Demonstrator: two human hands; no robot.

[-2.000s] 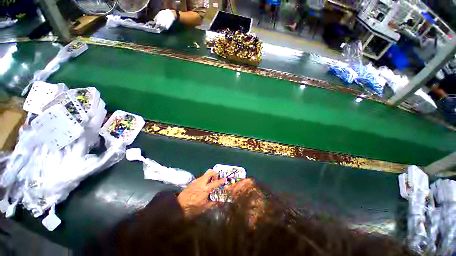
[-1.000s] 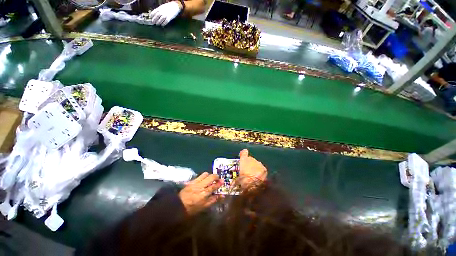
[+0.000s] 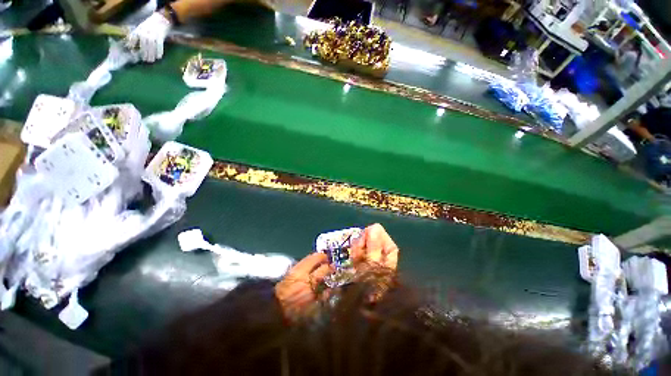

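Observation:
An open white power strip housing [image 3: 339,253] with small coloured bits inside lies on the dark green bench before me. My left hand [image 3: 303,285] is at its lower left edge, fingers bent. My right hand [image 3: 377,251] grips its right side. Hair at the bottom of the picture hides parts of both hands and the housing's lower end. A bagged power cord [image 3: 250,264] with a square white end lies to the left of my left hand.
White shells with bagged cords are heaped at left [image 3: 77,169] and right [image 3: 647,275]. Across the green conveyor belt [image 3: 331,128] are a coworker's gloved hand [image 3: 151,35], a brass parts heap [image 3: 349,45] and blue-and-clear bags [image 3: 526,99].
The coworker's gloved hand has moved left and out over the belt. Another open shell with a bagged cord now lies on the belt. My hands remain at the housing, with the fingers shifted.

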